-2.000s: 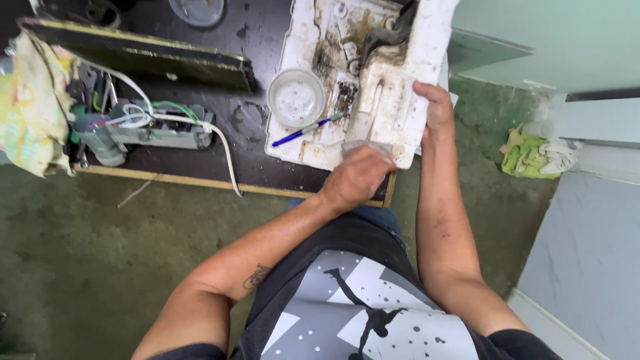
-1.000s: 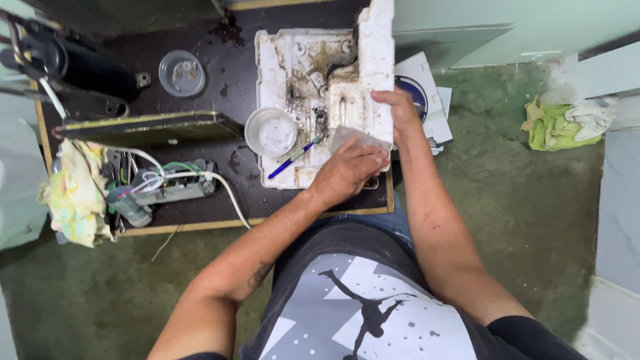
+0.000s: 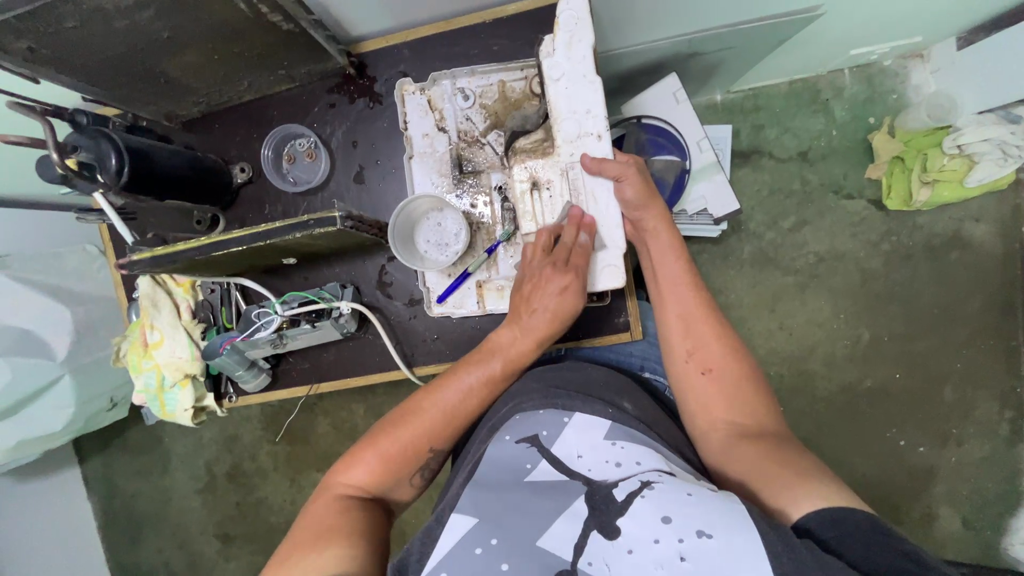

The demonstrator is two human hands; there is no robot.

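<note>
A dirty white molded part (image 3: 588, 184) with a raised right side lies on the dark table. My right hand (image 3: 628, 192) grips its right edge, thumb on top and fingers hidden beneath. My left hand (image 3: 556, 268) presses a grey pad (image 3: 566, 213) flat against the raised side; most of the pad is under the fingers. Left of this hand, a blue-handled brush (image 3: 472, 270) lies on the part, its bristles by a dark, soiled patch. A round plastic tub (image 3: 429, 232) of foamy water stands at the part's left edge. Brown grime marks the recesses.
Farther left are a clear dish (image 3: 295, 158) of small hardware, a black cylindrical compressor (image 3: 152, 164), a flat dark panel (image 3: 256, 244), a wired metal assembly (image 3: 300, 324) and a stained cloth (image 3: 164, 344). White panels (image 3: 688, 144) lean on the right; green and white rags (image 3: 932, 164) lie on the floor.
The white part, slanted two seconds ago, now lies straighter in view. My right hand keeps its grip on the edge. More of the grey pad showed one second ago. The view has shifted.
</note>
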